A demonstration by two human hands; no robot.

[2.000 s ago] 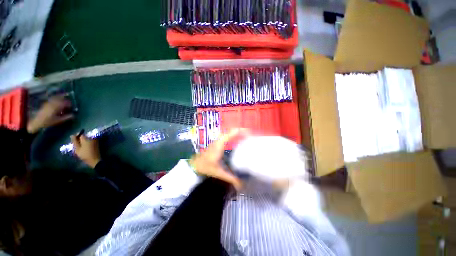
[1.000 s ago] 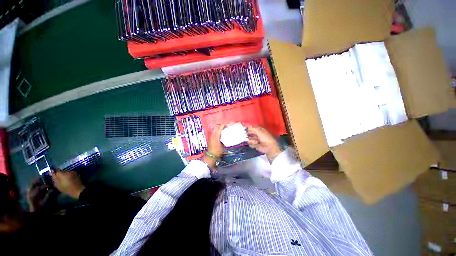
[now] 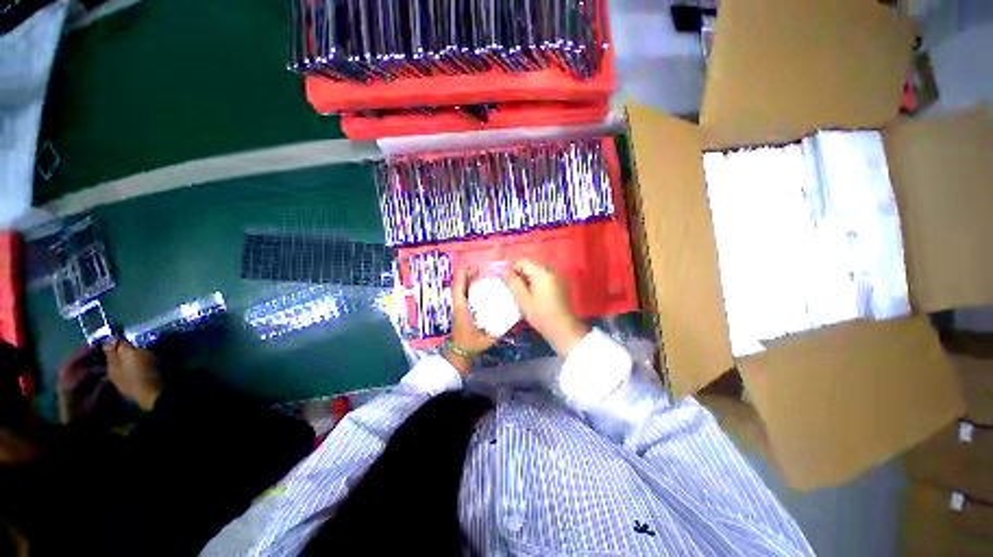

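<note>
A small white sleeve [image 3: 494, 307] is held between my two hands over the near part of the red slotted tray [image 3: 588, 256]. My left hand [image 3: 466, 324] grips its left side. My right hand [image 3: 542, 296] holds its upper right edge with the fingers. Whether a frame is inside the sleeve cannot be told. A tightly packed row of upright silvery frames [image 3: 495, 194] fills the tray's far part. A shorter group of frames [image 3: 427, 292] stands at its near left, beside my left hand.
An open carton [image 3: 675, 250] of white sleeves [image 3: 806, 239] stands at the right. Stacked full red trays [image 3: 457, 93] are behind. A black grid sheet [image 3: 310, 259] and shiny clear strips [image 3: 294, 312] lie left. Another person's hands [image 3: 133, 372] hold a frame at far left.
Two seconds ago the white sleeve was a large blur by my right hand. Since one second ago, my right hand has moved in closer along the sleeve's upper edge, and the sleeve is tilted. The view has shifted.
</note>
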